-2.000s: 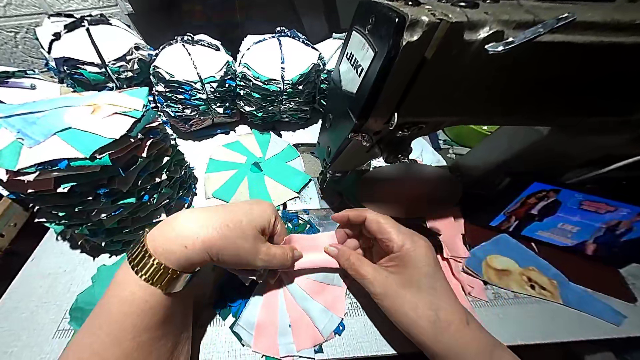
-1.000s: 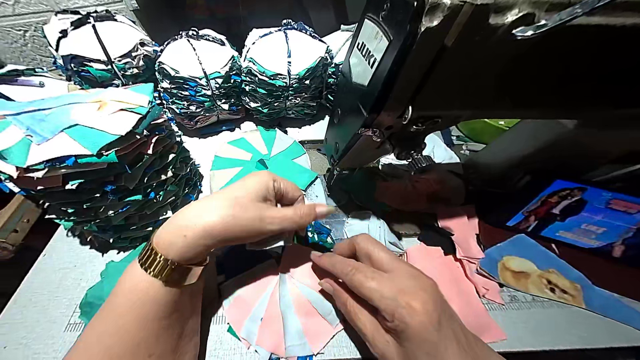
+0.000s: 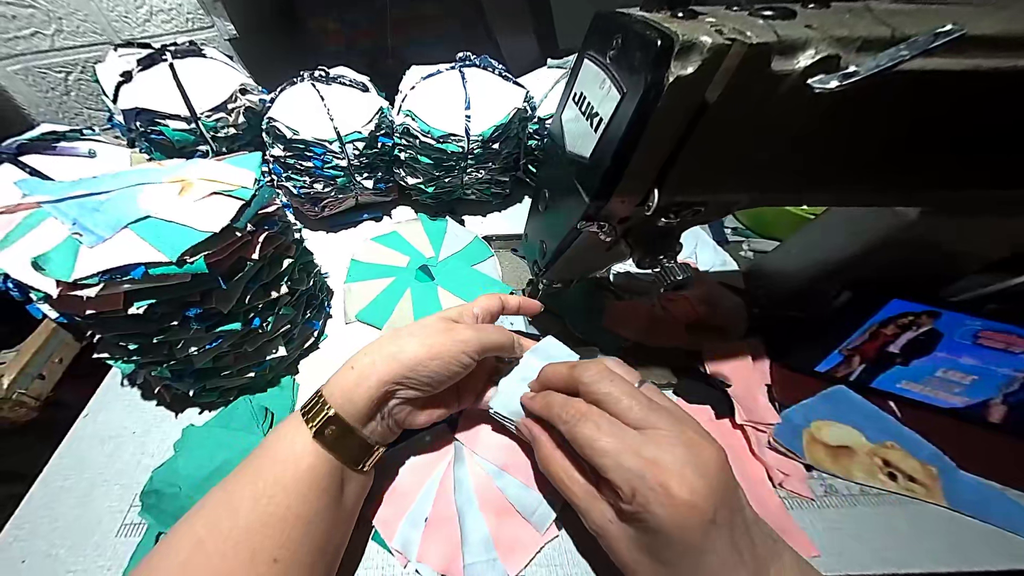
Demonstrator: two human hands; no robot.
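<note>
Both my hands meet in front of the sewing machine's needle area. My right hand (image 3: pixel 632 448) pinches a small pale blue fabric piece (image 3: pixel 540 372), which looks like several layers. My left hand (image 3: pixel 436 360), with a gold watch at the wrist, supports the piece's left edge, its index finger stretched toward the machine. Just below the hands lies a round of pink and pale blue fabric wedges (image 3: pixel 464 512), its upper part hidden. Behind them a green and white wedge round (image 3: pixel 424 272) lies flat near the needle of the black sewing machine (image 3: pixel 616 136).
A tall stack of fabric rounds (image 3: pixel 200 312) stands at left, with tied bundles (image 3: pixel 464 128) behind. Green cloth (image 3: pixel 216 456) lies by my left forearm. Pink scraps (image 3: pixel 744 464), a dog-print cloth piece (image 3: pixel 872 456) and a lit screen (image 3: pixel 936 360) are at right.
The dark blue bit between my hands a second ago no longer shows, and a pale blue piece is there now. My left hand has turned, its index finger now extended.
</note>
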